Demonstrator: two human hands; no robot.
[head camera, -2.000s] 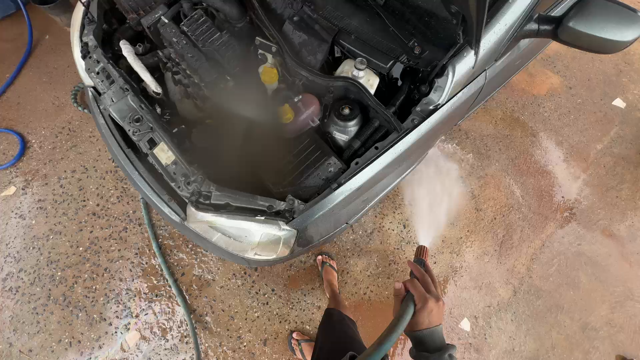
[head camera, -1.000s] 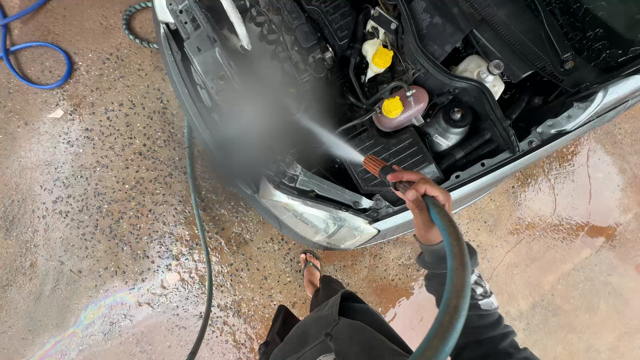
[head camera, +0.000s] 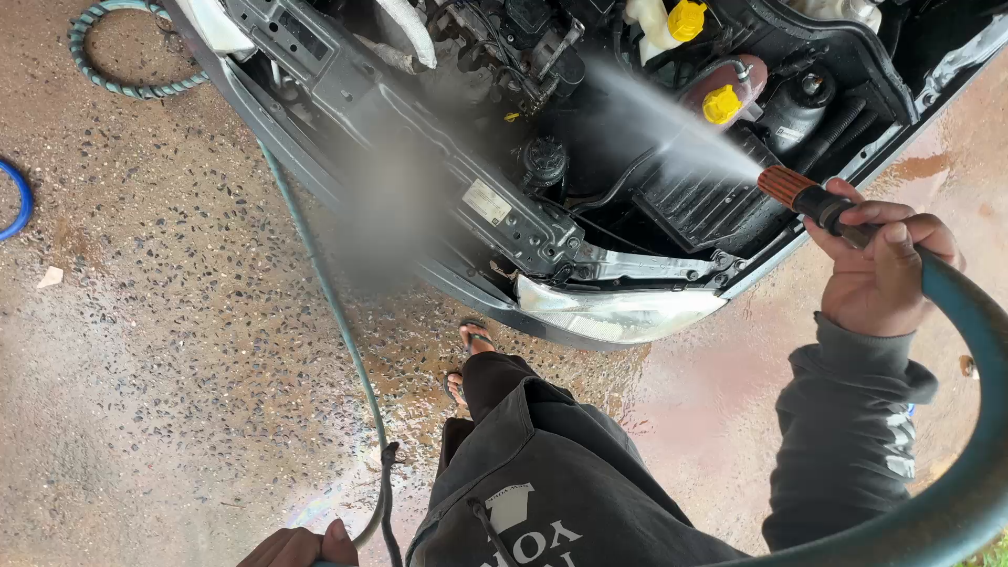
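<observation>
My right hand (head camera: 886, 260) grips the green garden hose (head camera: 961, 315) just behind its orange and black spray nozzle (head camera: 790, 190), over the fender edge at the right. A white jet of water (head camera: 685, 126) leaves the nozzle toward the upper left, across the open engine bay. Near it are a black slatted cover (head camera: 701, 201), a pinkish reservoir with a yellow cap (head camera: 721, 104) and another yellow cap (head camera: 686, 20). At the bottom left edge, my left hand (head camera: 293, 546) is partly cut off, with its fingers curled on a piece of hose.
The grey car's headlight (head camera: 622, 311) and front bumper lie ahead of my feet. Green hose (head camera: 331, 291) runs over the wet pebbled floor, with a wrapped coil (head camera: 87, 71) at the upper left and a blue hose (head camera: 24, 201) at the left edge.
Two seconds ago the nozzle sprayed beside the fender, outside the car; now its jet crosses the engine bay. My left hand has come into view at the bottom. The view has shifted closer.
</observation>
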